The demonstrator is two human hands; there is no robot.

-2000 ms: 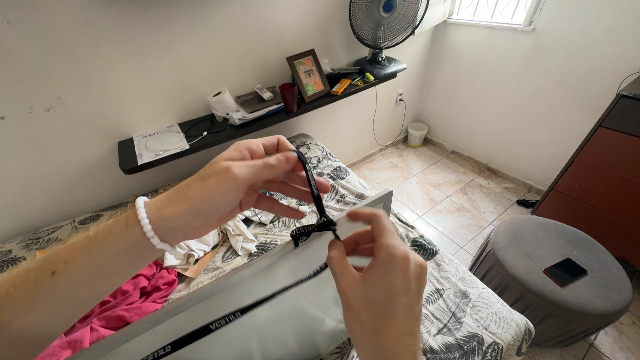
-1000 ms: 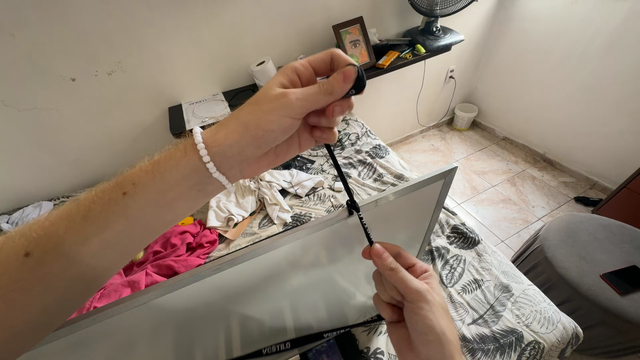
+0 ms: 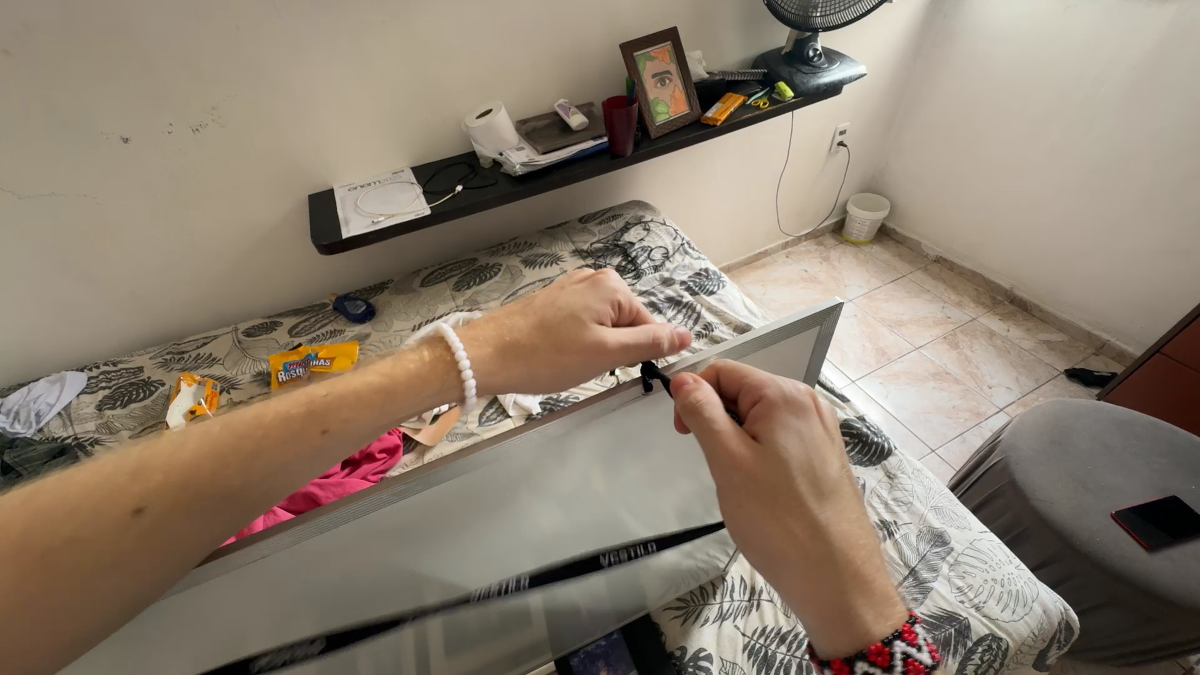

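A framed panel (image 3: 450,525) with a light metal edge stands tilted over the bed. My left hand (image 3: 600,328), with a white bead bracelet at its wrist, reaches over the panel's top edge; its fingers curl out of sight behind that edge, so what they hold is hidden. My right hand (image 3: 764,431) pinches a black strap close to a small black knot (image 3: 649,377) at the top edge. A black lanyard strap (image 3: 497,589) bearing pale writing runs slantwise across the panel's face toward my right hand.
Behind lies a leaf-patterned bed (image 3: 525,253) with pink cloth (image 3: 352,480) and snack wrappers (image 3: 314,364). A black wall shelf (image 3: 525,192) holds a picture frame (image 3: 661,82) and a fan (image 3: 811,66). At right, a grey pouf (image 3: 1078,469) carries a phone (image 3: 1161,521).
My left hand, raised above the panel with the black strap one second ago, is now down at its top edge. My right hand has come up close beside the knot.
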